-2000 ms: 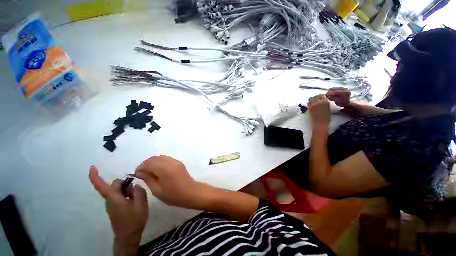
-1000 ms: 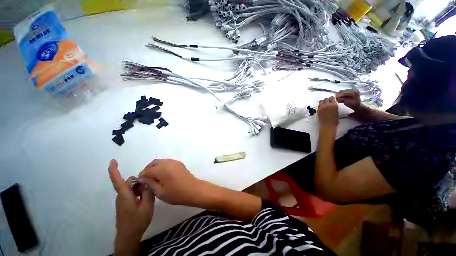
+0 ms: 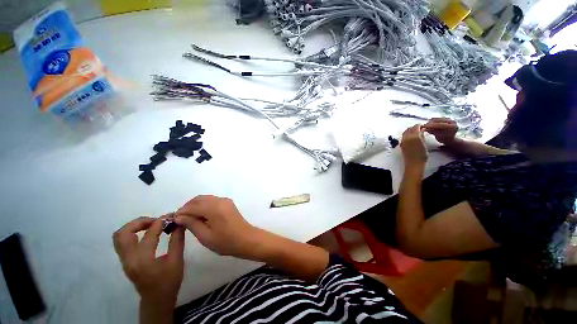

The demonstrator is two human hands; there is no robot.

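My left hand (image 3: 152, 256) is at the lower left, its fingertips pinching a small black tape piece (image 3: 169, 226). My right hand (image 3: 218, 226) meets it from the right, thumb and fingertips closed at the same spot on thin wire ends, which are tiny and partly hidden by the fingers. The cable's jacket is hidden by my hands. A loose pile of black tape pieces (image 3: 180, 142) lies on the white table just beyond my hands.
Untaped cables (image 3: 218, 98), taped cables (image 3: 272, 61) and a harness heap (image 3: 354, 31) lie beyond. A beige strip (image 3: 291, 200), black case (image 3: 367, 178), smartphone (image 3: 21, 276) and printed package (image 3: 63, 66) lie around. Another person (image 3: 487, 190) works at right.
My left index finger, raised before, has bent down to the tape piece. Both hands stay together at nearly the same place. The other person's hands have shifted slightly.
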